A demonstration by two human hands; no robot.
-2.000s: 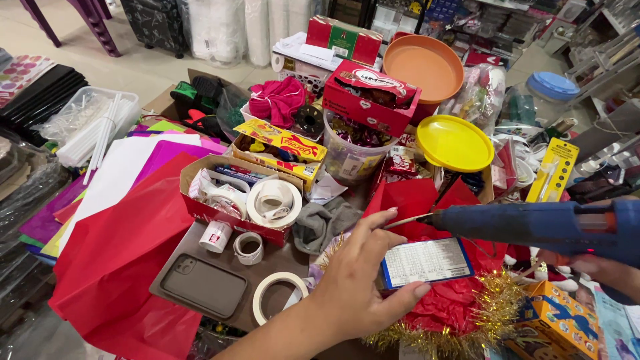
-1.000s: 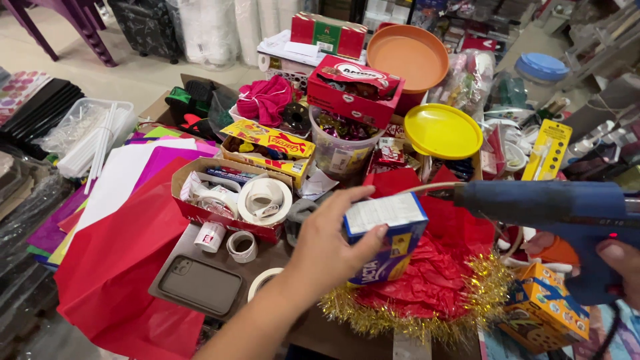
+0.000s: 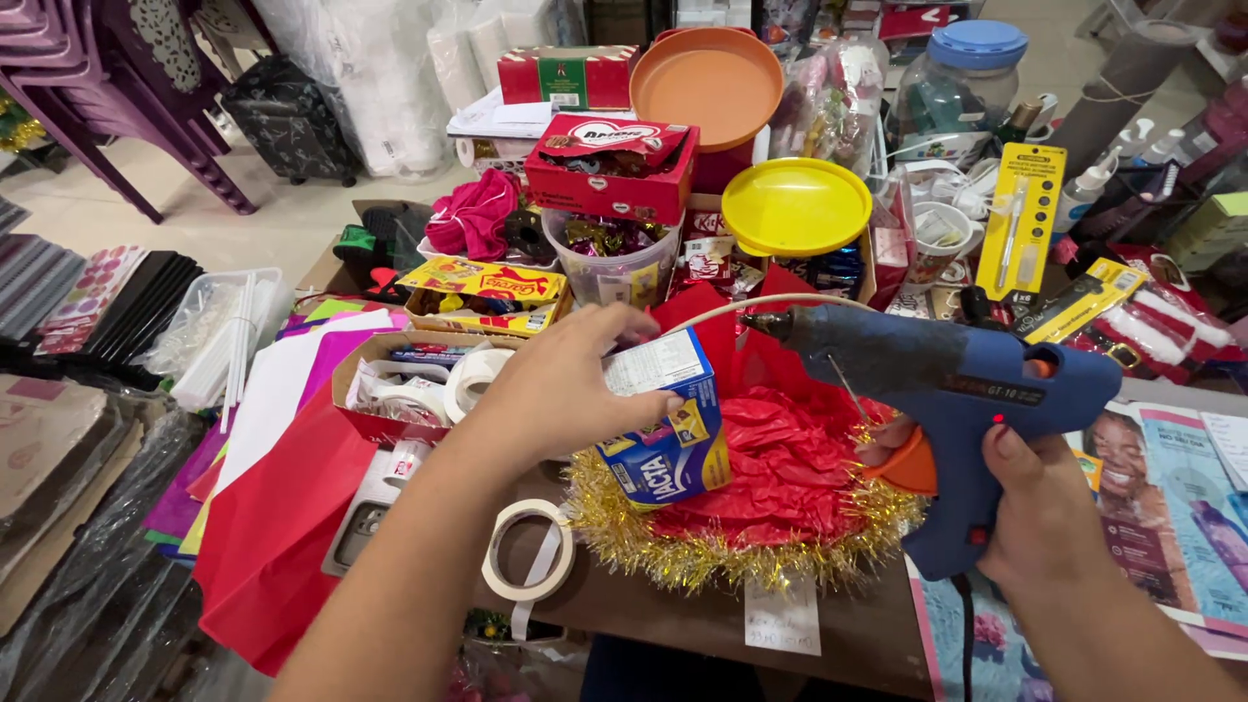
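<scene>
My left hand (image 3: 575,390) grips a blue Lacta chocolate box (image 3: 673,439) by its upper end, tilted over the left part of crumpled red tissue paper (image 3: 799,458). Gold tinsel garland (image 3: 682,561) rings that paper. A blue hot glue gun (image 3: 936,380) is in my right hand (image 3: 1043,487), with fingers around its orange trigger and its nozzle pointing left, above the tissue. A red light glows on the gun's body. The nozzle does not touch the box. A pale, thin curved strip, perhaps a rim or cord, shows behind the nozzle.
A masking tape roll (image 3: 528,550) lies on the brown table, left of the tinsel. Red sheet paper (image 3: 283,526) hangs over the left edge. Behind stand a tub of wrapped sweets (image 3: 612,255), a yellow lid (image 3: 797,207) and an orange dish (image 3: 707,88). Magazines (image 3: 1160,487) lie at right.
The box, lying flatter with its printed panel up two seconds ago, is now more upright, its blue front showing. The glue gun stays in my right hand. The view has shifted.
</scene>
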